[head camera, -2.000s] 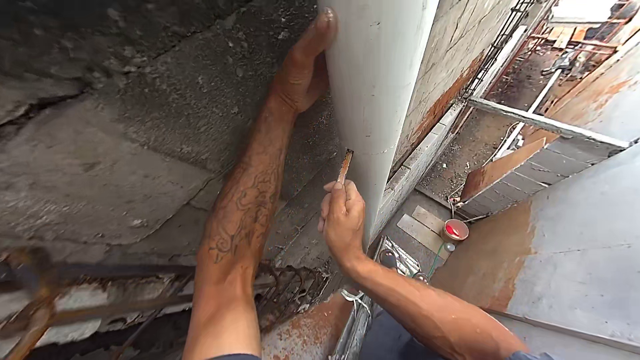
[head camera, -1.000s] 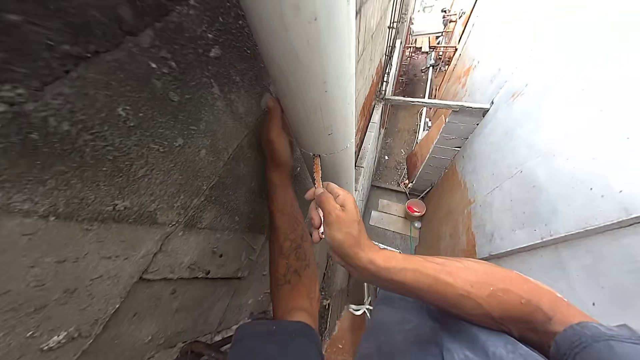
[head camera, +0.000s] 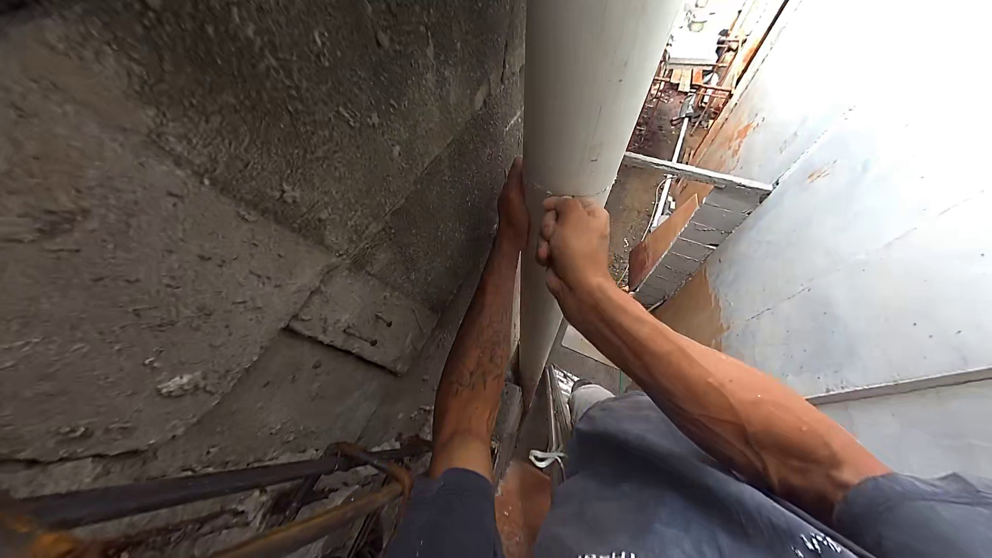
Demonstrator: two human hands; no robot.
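A thick white plastic pipe [head camera: 593, 85] runs down between a rough concrete wall and my body, with a thin rough line around it. My left hand [head camera: 513, 208] rests along the pipe's left side, its fingers partly hidden behind it. My right hand [head camera: 575, 236] is a closed fist against the front of the pipe, just under that line. Whatever the fist may hold is hidden by the fingers, so the blade seen earlier cannot be made out.
The rough concrete wall [head camera: 232, 232] fills the left side. Rusty metal bars [head camera: 310, 469] cross at the lower left. To the right stand a grey block wall piece [head camera: 701, 232] and a large pale wall [head camera: 876, 256]. A white tie [head camera: 547, 457] hangs near my waist.
Earlier, my right hand held a narrow saw-like blade against the pipe; now the blade is out of sight and the fist sits right at the line. The view has shifted.
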